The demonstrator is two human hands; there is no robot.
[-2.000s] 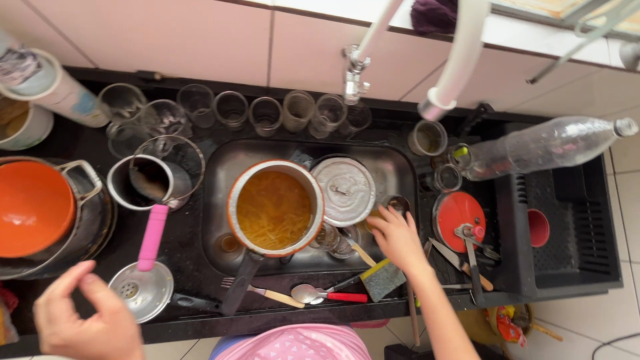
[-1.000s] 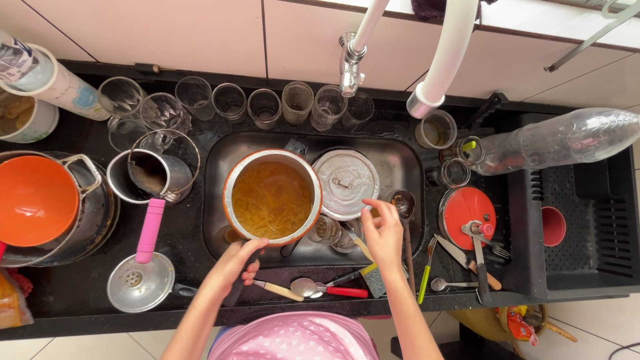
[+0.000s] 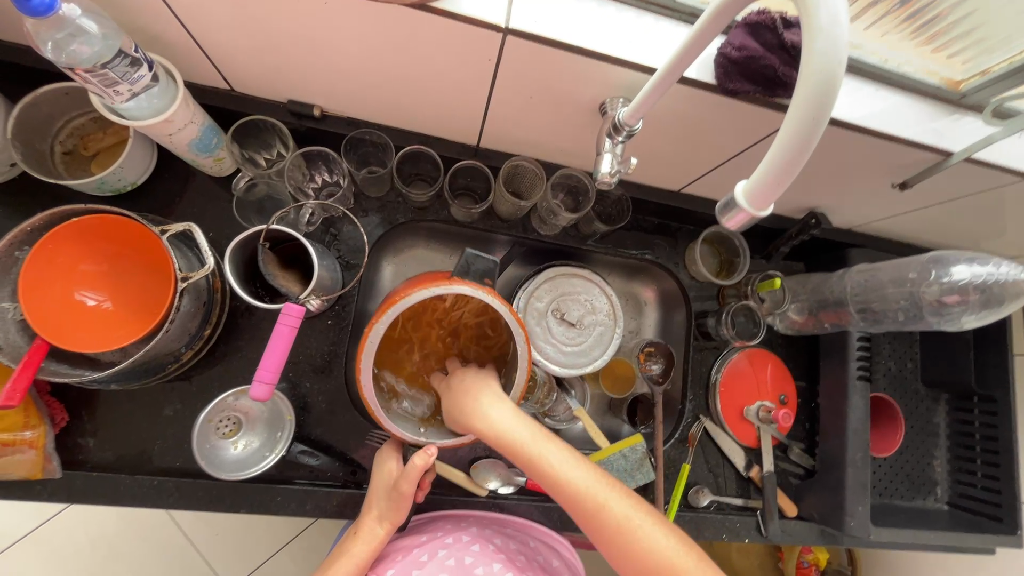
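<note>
An orange cooking pot (image 3: 364, 352) with a pale inner wall stands tilted in the steel sink (image 3: 664, 296). It holds brownish liquid with pale strands. My left hand (image 3: 396, 484) grips the pot's dark long handle at the near side. My right hand (image 3: 472, 396) is inside the pot, its fingertips at the liquid and partly hidden. To the pot's right lie a round aluminium lid (image 3: 570, 320), some glasses and a dark ladle (image 3: 656, 368). A sponge (image 3: 628, 464), spoons (image 3: 494, 474) and a fork lie along the sink's near edge.
Several glasses (image 3: 470, 188) line the back edge below the white faucet (image 3: 828, 88). Stacked pans with an orange bowl (image 3: 96, 280) and a metal mug (image 3: 320, 272) stand left. A red lid (image 3: 754, 388), a plastic bottle (image 3: 896, 292) and a black dish rack (image 3: 912, 504) are on the right.
My right hand has moved from beside the aluminium lid into the pot. The pot has tipped, and its far outer side now shows. My left hand, apart from the pot two seconds ago, holds its handle.
</note>
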